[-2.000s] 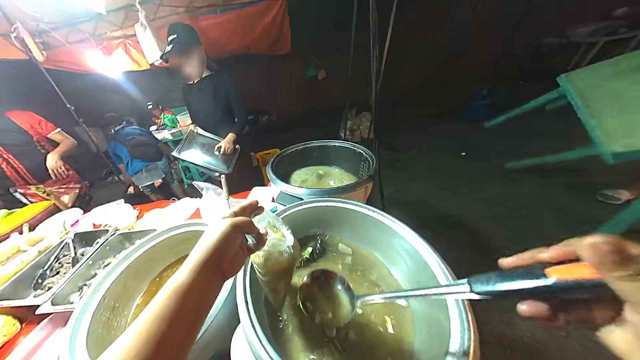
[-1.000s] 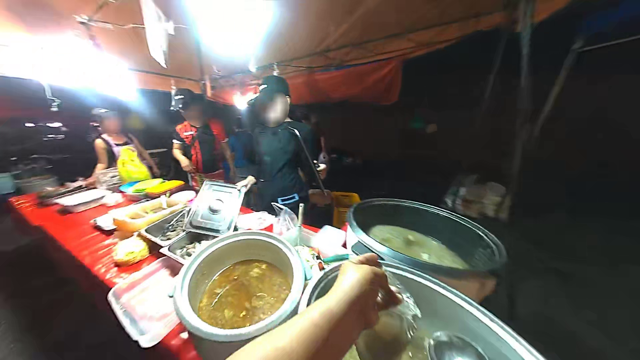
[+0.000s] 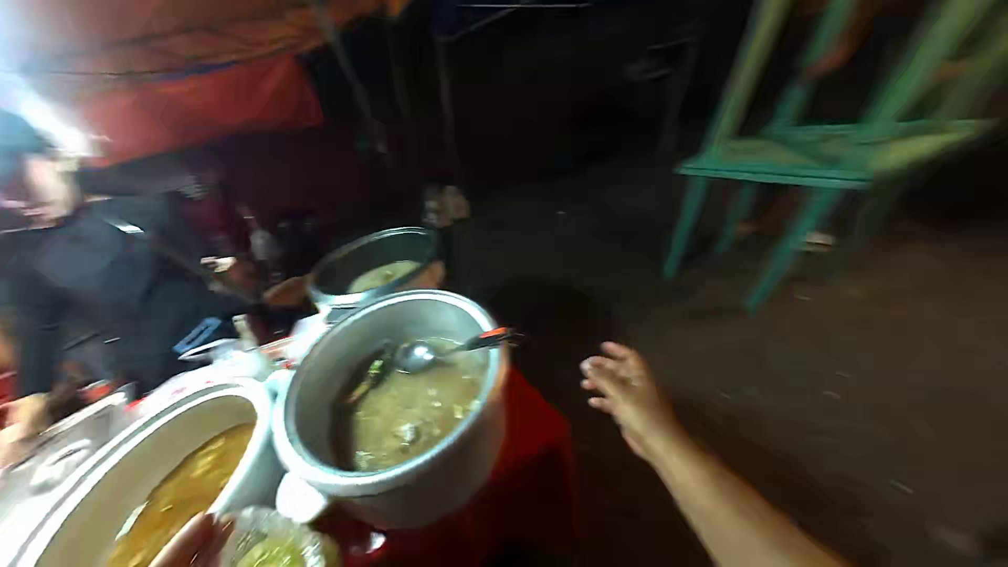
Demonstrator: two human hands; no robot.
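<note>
At the bottom left, partly out of view, my left hand [image 3: 193,542] holds a clear plastic bag [image 3: 272,543] with greenish food in it, close to the pots. My right hand [image 3: 626,390] is bare, its fingers apart, in the air to the right of the middle pot. That metal pot [image 3: 472,441] contains a cloudy soup [image 3: 413,409]. A metal ladle [image 3: 417,357] with a black and orange handle rests in it, the handle leaning over the right rim. Left of it stands a pot [image 3: 260,405] of orange-brown stew [image 3: 189,480].
Behind the middle pot stands another pot [image 3: 429,236] of pale soup. A red cloth [image 3: 535,425] hangs over the table's side. A person in dark clothes [image 3: 102,268] is at the left, blurred. A green chair [image 3: 780,169] stands on the dark ground at upper right.
The view has swung right. My right hand, on the ladle's handle two seconds ago, is now off it. The bag in my left hand, earlier over the soup pot, is now at the pots' near side.
</note>
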